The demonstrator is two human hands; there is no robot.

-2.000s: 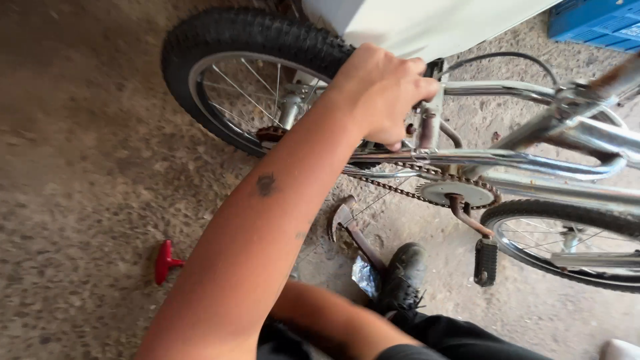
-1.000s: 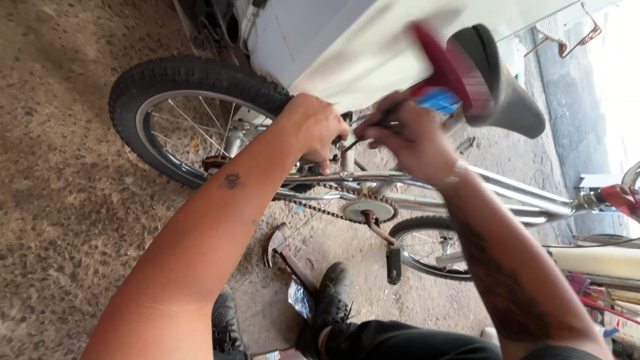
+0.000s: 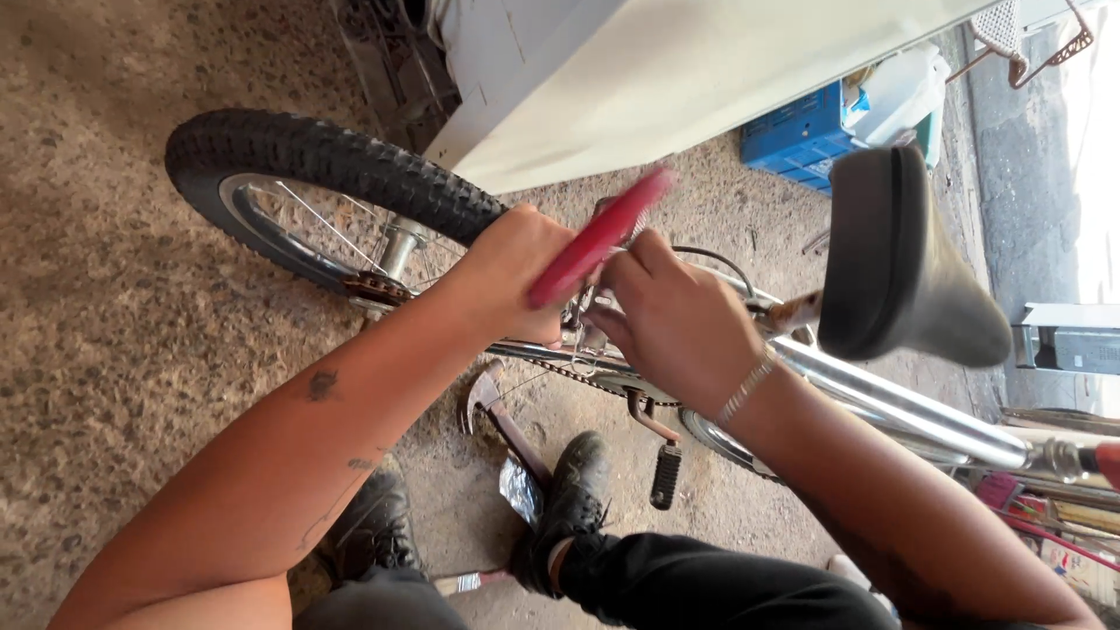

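Note:
A chrome bicycle frame (image 3: 901, 407) lies across the view, with its knobby rear tire (image 3: 341, 162) to the left and its black saddle (image 3: 901, 262) to the right. My left hand (image 3: 521, 271) is curled at the frame just beside the rear tire; its fingertips are mostly hidden. Close to its right, my right hand (image 3: 678, 306) has bent fingers at the stem of a tool with a red T-shaped handle (image 3: 599, 241). The blurred handle passes in front of my left hand, and the tool's tip cannot be made out. The chain and crank (image 3: 647, 416) show below my hands.
A claw hammer (image 3: 516, 433) and a piece of foil (image 3: 521, 490) lie on the rough floor by my shoes (image 3: 577, 477). A large white panel (image 3: 682, 87) stands behind the bicycle, near a blue plastic crate (image 3: 796, 136). The bicycle's pedal (image 3: 665, 477) sticks out toward my leg.
My right hand, unseen two seconds ago, has come in with the red-handled tool. The handle has swung from the right of my hands to over my left hand, which stays at the frame.

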